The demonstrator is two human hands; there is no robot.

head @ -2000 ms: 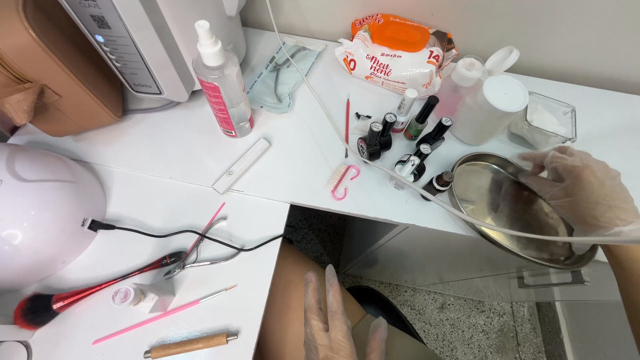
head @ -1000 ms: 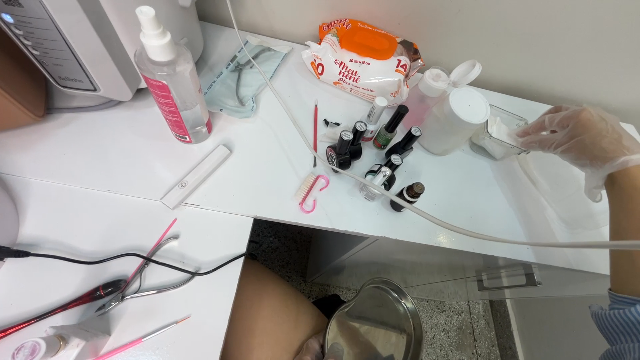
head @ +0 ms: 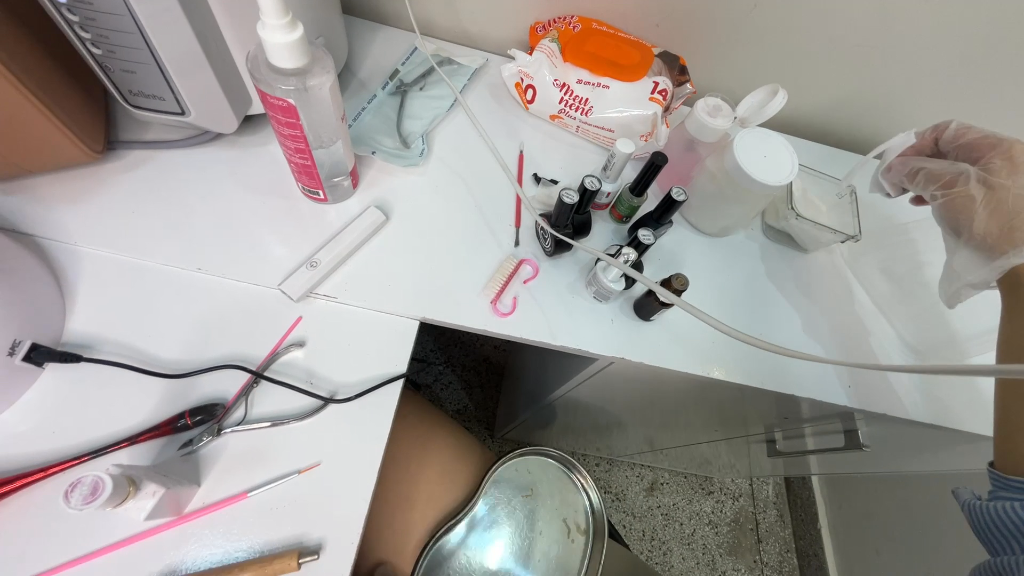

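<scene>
My right hand [head: 972, 188], in a clear plastic glove, pinches a white wipe [head: 890, 164] just right of a clear square container [head: 812, 210] of white wipes. A kidney-shaped metal tray [head: 520, 520] lies low in the view beside my bare leg. Only a fingertip of my left hand [head: 386, 570] shows at the bottom edge, by the tray's left side; whether it touches the tray is hidden. Nail polish bottles [head: 612, 276] and a pink-handled nail brush [head: 512, 286] stand or lie on the white table left of the container.
A white cable [head: 768, 344] crosses the view above the bottles. Behind them are a wet-wipes pack [head: 600, 84] and plastic bottles [head: 740, 180]. Farther left are a spray bottle [head: 304, 120], a sealed pouch [head: 412, 104], cuticle nippers [head: 240, 424], a black cord [head: 192, 372] and brushes [head: 184, 518].
The metal tray has gone from my right hand at the table's edge down to beside my leg. My right hand has moved to the wipes container and now holds a wipe. The view has shifted.
</scene>
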